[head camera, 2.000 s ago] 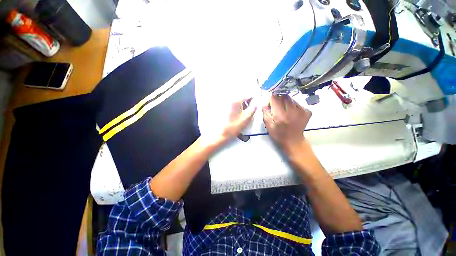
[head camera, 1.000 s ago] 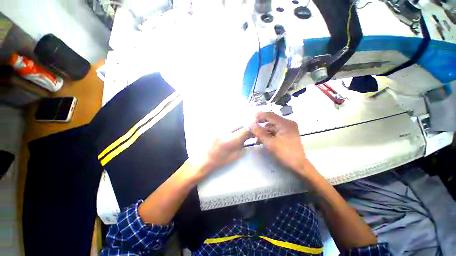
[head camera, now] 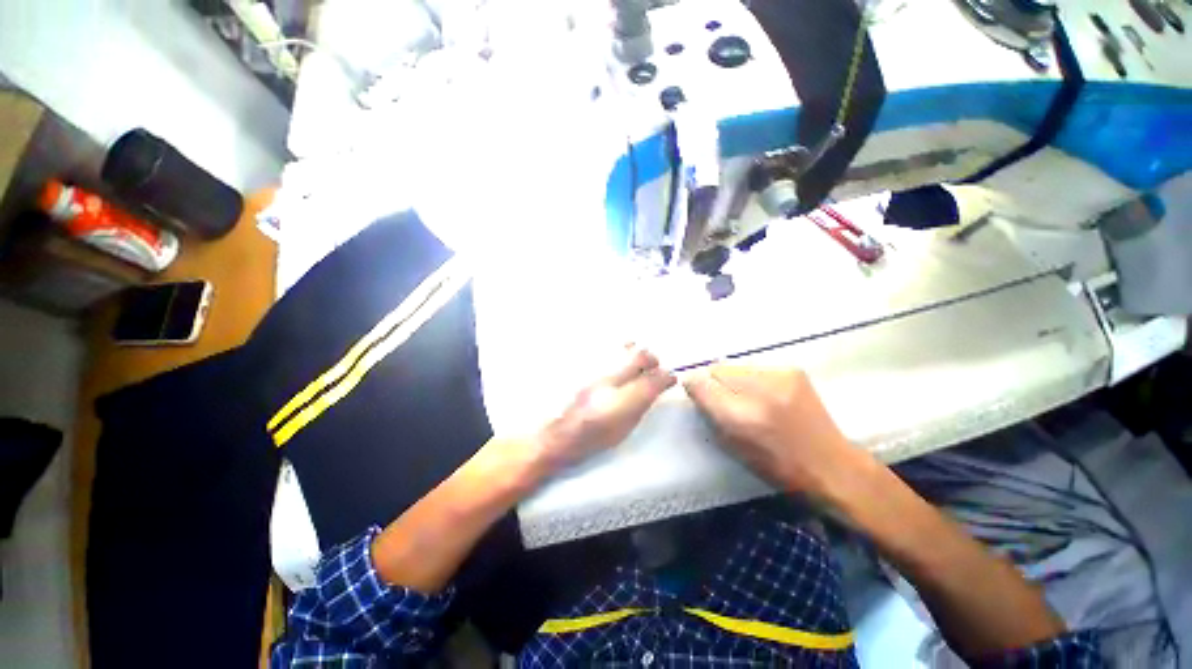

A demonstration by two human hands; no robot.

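My left hand [head camera: 608, 412] and my right hand [head camera: 758, 416] are close together over the white machine bed, in front of the needle area. The fingertips of both hands are pinched; a small light thing seems to be between them, too small and glared to name. The sewing machine [head camera: 837, 157], white with a blue band, stands beyond my hands; its needle area is lost in glare. A dark garment panel [head camera: 392, 431] with two yellow stripes [head camera: 353, 359] lies to the left of my hands. Red snips [head camera: 850, 235] lie right of the needle area.
On the wooden surface [head camera: 248, 288] at left are a phone [head camera: 162, 312], a red-and-white can [head camera: 107, 225] and a black cylinder [head camera: 173, 183]. A yellow tape [head camera: 771, 635] crosses my lap. Grey cloth [head camera: 1033, 523] is heaped at right.
Both hands have moved away from the needle area toward the bed's front edge. They were touching a second ago and are now slightly apart. The camera view has shifted.
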